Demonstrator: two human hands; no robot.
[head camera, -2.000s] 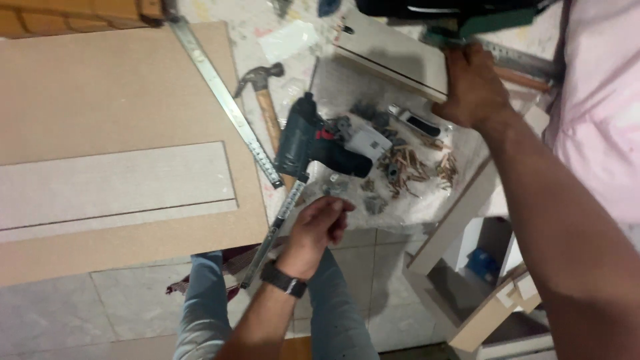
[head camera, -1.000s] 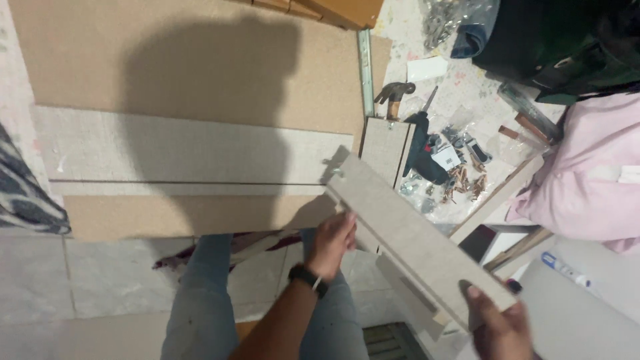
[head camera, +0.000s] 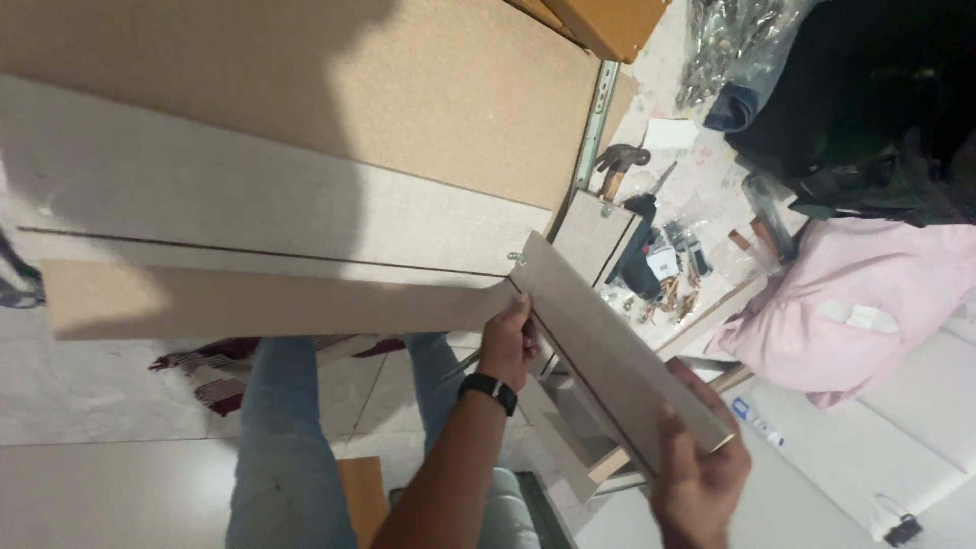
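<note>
A short grooved board (head camera: 610, 343) slants between my hands, with a small metal fitting at its upper end. My right hand (head camera: 698, 457) grips the lower end, thumb on the face and fingers at the far edge. At the upper end, my left hand (head camera: 509, 343) holds the grooved edge between its fingers; a thin dark rod shows beside that wrist. The fitting end meets the end of a long grooved board (head camera: 290, 191), which lies on a large brown fibreboard panel (head camera: 473, 99). Another short grooved board (head camera: 591, 232) lies just beyond.
On the right are a claw hammer (head camera: 621, 162), a power driver (head camera: 640, 267), a pile of screws or dowels (head camera: 675, 297) and a metal drawer slide (head camera: 597, 122). A pink cloth bundle (head camera: 854, 305) and a dark bag (head camera: 862, 114) lie farther right. A wooden frame (head camera: 564, 435) stands below the board.
My right hand has brought a short board from among the tools to the long board's end. My left hand has taken hold of its upper part. The view has swung right.
</note>
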